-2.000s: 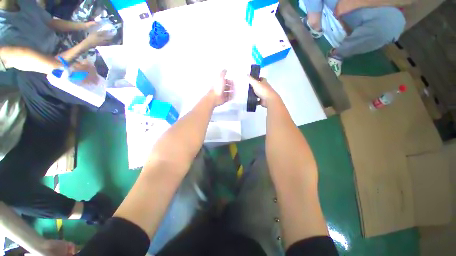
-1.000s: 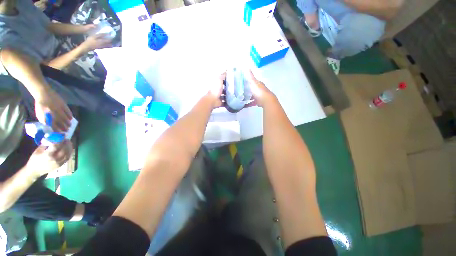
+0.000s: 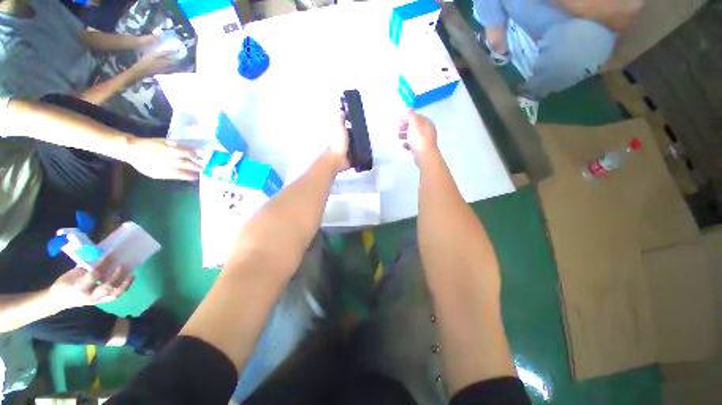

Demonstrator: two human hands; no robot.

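My left hand (image 3: 342, 147) holds a black elongated device (image 3: 357, 130) upright on its narrow edge side, above the white table top (image 3: 317, 79). My right hand (image 3: 418, 133) is to the right of the device, apart from it, with its fingers partly curled and nothing visible in it. A white open box or tray (image 3: 353, 207) lies at the near table edge, below the device.
Blue-and-white boxes (image 3: 428, 87) stand at the right and far side. An open blue box (image 3: 255, 175) is at the left, with a blue crumpled lump (image 3: 252, 58) beyond. People work at the left; another sits at the upper right. A red-capped bottle (image 3: 611, 161) lies on cardboard.
The device was edge-on at my right hand, then between both hands with its broad face showing; now it is edge-on in my left hand. The neighbour's arm has reached toward the open blue box.
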